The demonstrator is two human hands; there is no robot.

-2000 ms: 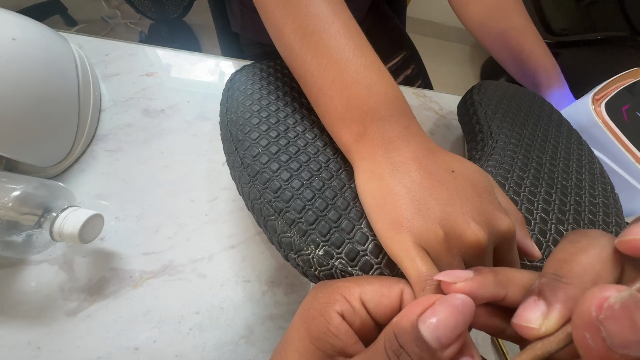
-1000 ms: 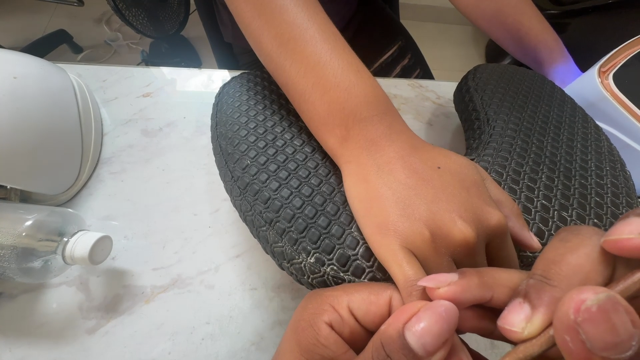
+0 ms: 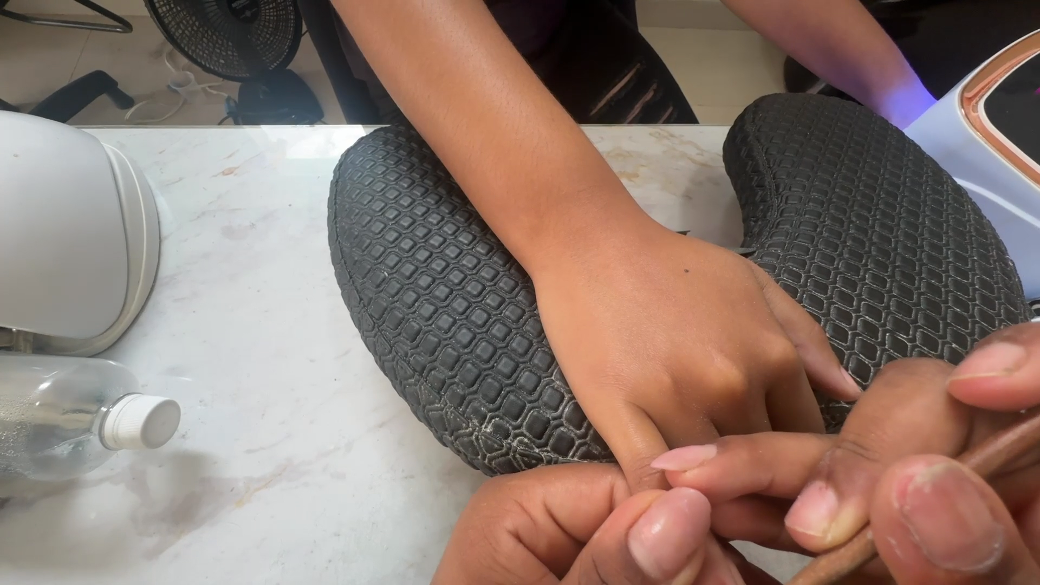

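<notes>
Another person's hand (image 3: pixel 666 325) lies palm down across a black quilted hand-rest cushion (image 3: pixel 431 301), its fingers pointing toward me. At the bottom, my left hand (image 3: pixel 585 528) pinches the tip of one of that hand's fingers between thumb and forefinger. My right hand (image 3: pixel 918 471), at the lower right, holds a thin brown wooden handle (image 3: pixel 845 556) between thumb and fingers; its working end is out of view. One finger of my right hand, with a long pointed nail, reaches over to the held fingertip. The fingertip's nail is hidden by my hands.
A white rounded device (image 3: pixel 65 236) and a clear plastic bottle with a white cap (image 3: pixel 142 421) are at the left of the marble-look table (image 3: pixel 260 341). At the right stands a nail lamp (image 3: pixel 975 162), the person's other arm beside it in violet light. A fan (image 3: pixel 231 32) is behind.
The view has shifted slightly. My left hand keeps its pinch on the finger, and my right hand still holds the brown handle, whose visible part has changed angle a little.
</notes>
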